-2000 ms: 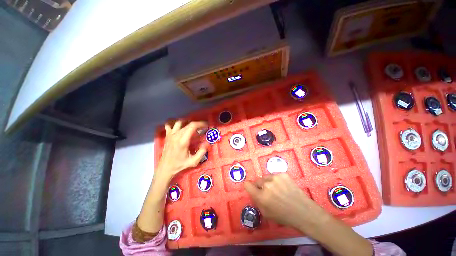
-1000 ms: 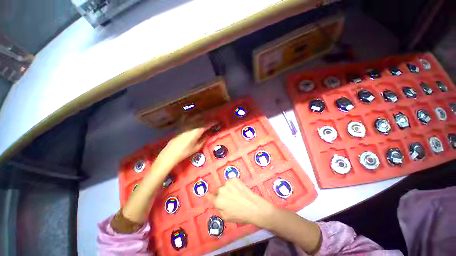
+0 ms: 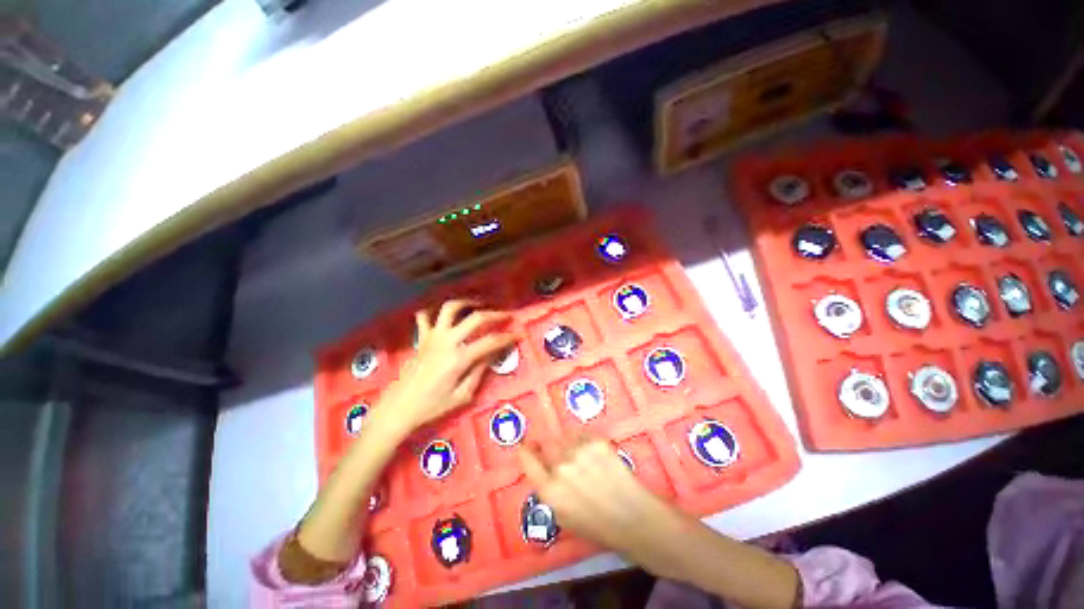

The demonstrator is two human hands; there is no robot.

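Observation:
A red sorting tray holds round watch units in square pockets. Several show lit blue-purple screens with a white figure, such as the lit watch screen at the near right. A black watch unit and a silver round part sit in middle pockets. My left hand is over the tray's left middle, fingers bent and apart beside the silver part; what lies under the fingertips is hidden. My right hand is curled low over the near middle pockets, index finger extended; its palm side is hidden.
A meter box with glowing digits and green lights stands behind the tray, a similar box to its right. A second red tray of units lies at right. A thin purplish stick lies between trays. A white shelf overhangs.
The view shifted right, then slightly back. My left hand drew back from the upper pockets to the left middle. Green lights now show on the meter box. My right hand remains low over the tray.

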